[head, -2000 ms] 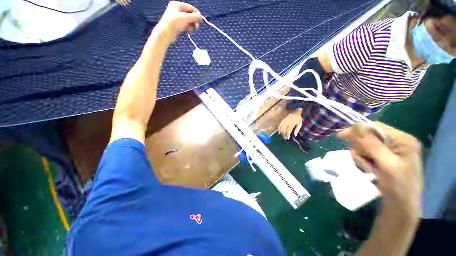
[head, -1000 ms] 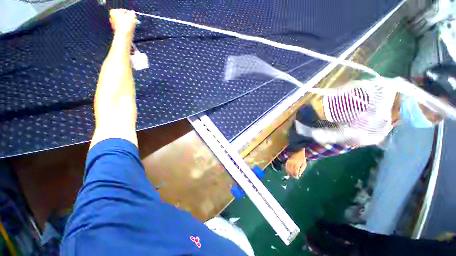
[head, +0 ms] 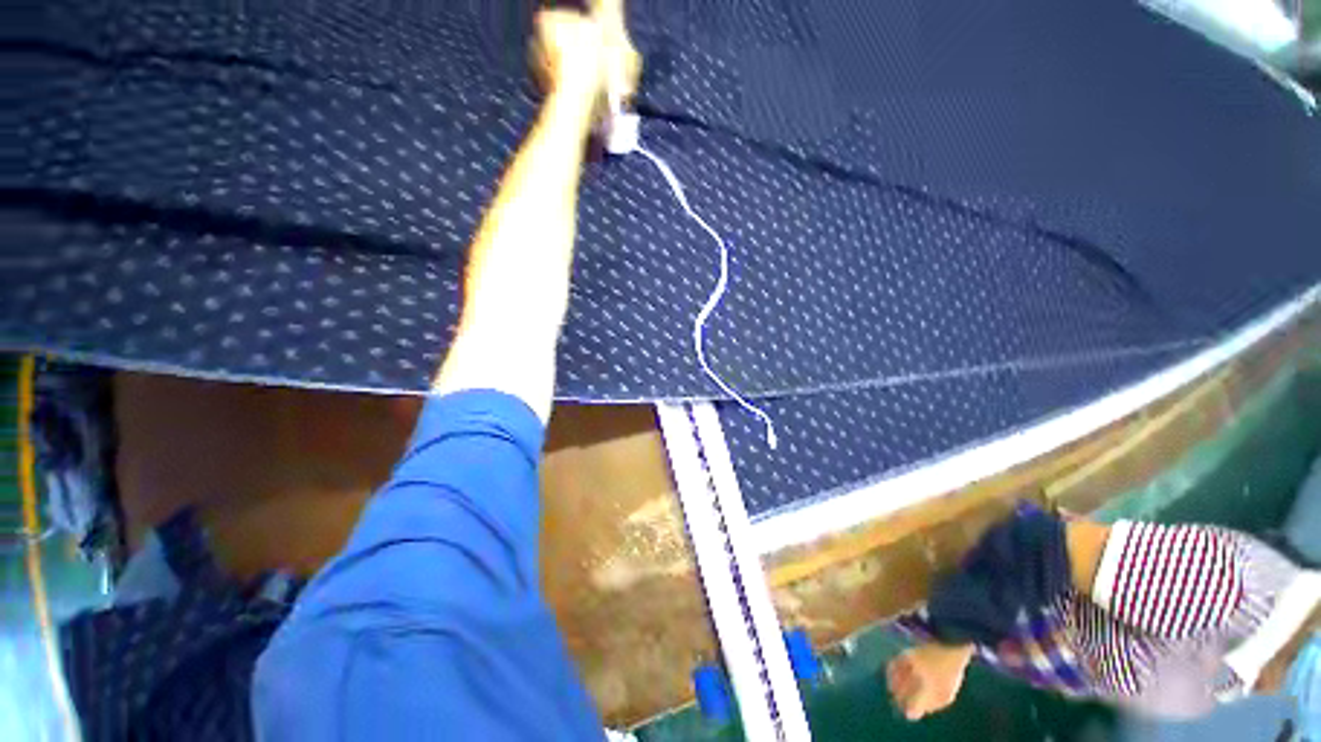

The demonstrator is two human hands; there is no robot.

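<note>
My left hand is at the top edge of the picture, over the navy dotted cloth, closed on a white cord. A small white block, perhaps a plug adapter, hangs just below the hand. A thin white cord end trails from beside it in a wavy line over the cloth, towards the ruled bar. The upper part of the cord is cut off by the picture's top edge. My right hand is not in view.
A white ruled bar with blue clamps crosses the brown tabletop. A person in a striped top is at the lower right, one hand beside the table edge. Dark cloth lies lower left.
The view has turned, so the bar and person sit lower. The looped cord stretched to the right is out of sight; a single loose cord end now trails from the block.
</note>
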